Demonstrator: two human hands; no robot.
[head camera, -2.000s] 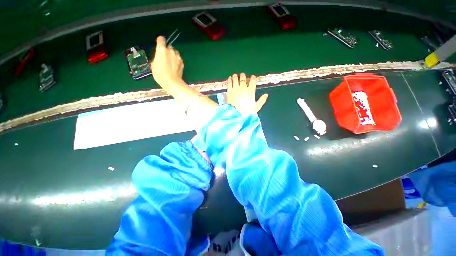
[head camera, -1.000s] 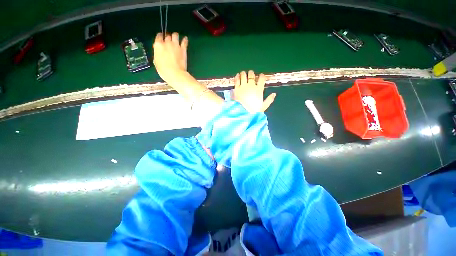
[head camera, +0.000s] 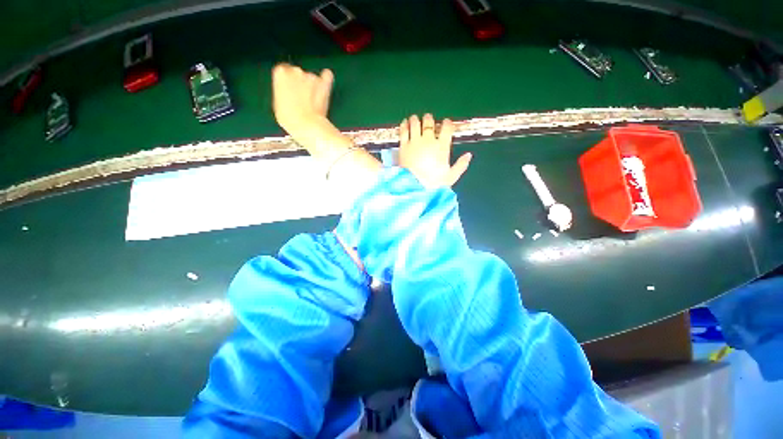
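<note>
My right hand (head camera: 302, 96) is over the conveyor with its fingers curled. The tweezers barely show now, only a faint dark bit above the fingers. An open phone unit (head camera: 210, 92) with a green board lies on the conveyor left of this hand, not touched. My left hand (head camera: 429, 153) lies palm down with its fingers spread on the pale edge, empty; my right arm crosses over the left arm. A wide white sheet (head camera: 232, 199) lies on the bench, its right end hidden by the right arm. A bit of light-blue strip (head camera: 388, 157) shows between the arms.
More units lie spaced along the conveyor, some red-cased (head camera: 342, 27), some bare boards (head camera: 586, 58). A red bin (head camera: 603, 190) with small white parts stands at right. A white-strapped wristwatch (head camera: 547, 197) lies left of it, with loose white bits. The taped edge (head camera: 558, 126) divides bench and conveyor.
The units on the conveyor have shifted left. My right hand has curled, and the tweezers that pointed away from it hardly show now. My left hand has stayed on the edge.
</note>
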